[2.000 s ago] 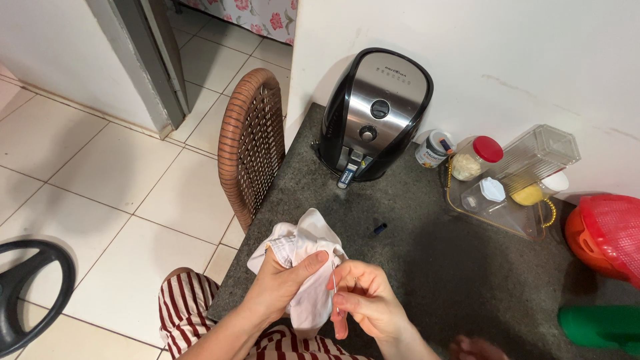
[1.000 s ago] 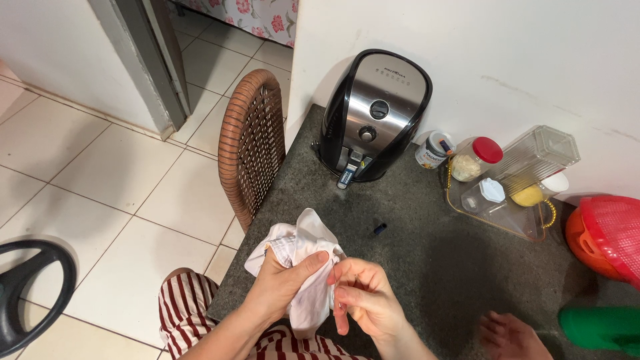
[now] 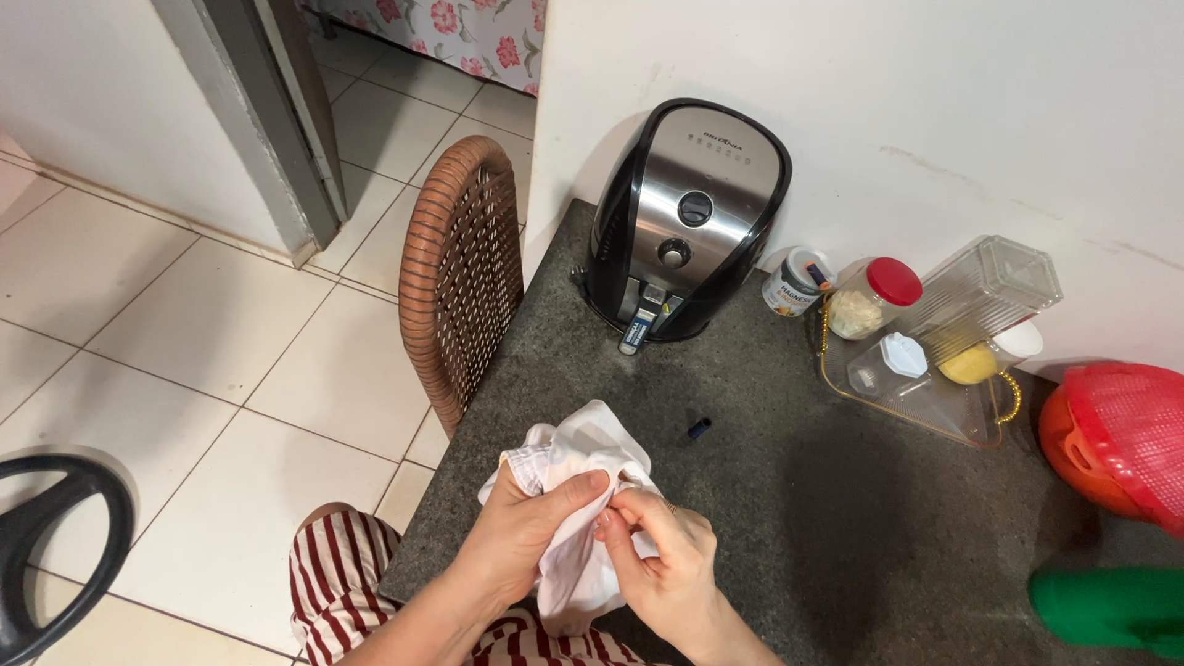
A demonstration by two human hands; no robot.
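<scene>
A bunched white cloth (image 3: 592, 444) is held up over the near left part of the dark stone tabletop (image 3: 740, 388). My left hand (image 3: 518, 532) grips it from the left, thumb on top. At the cloth's right side, my right hand (image 3: 661, 555) has its thumb and index finger pinched together against the fabric; whether something thin is between the fingertips cannot be told. A small dark blue cap or tube (image 3: 699, 428) lies on the tabletop just beyond the cloth.
An air fryer (image 3: 689, 222) stands by the wall. Right of it are a supplement tub (image 3: 795, 282), a red-lidded jar (image 3: 874, 296), a clear tray (image 3: 911, 407) with containers, a red bowl (image 3: 1101, 453) and a green object (image 3: 1110, 606). A woven chair (image 3: 462, 277) stands left.
A third hand, seen earlier at the near right edge of the table, is out of view now. My right hand's fingers have shifted slightly against the cloth; my left hand keeps its grip.
</scene>
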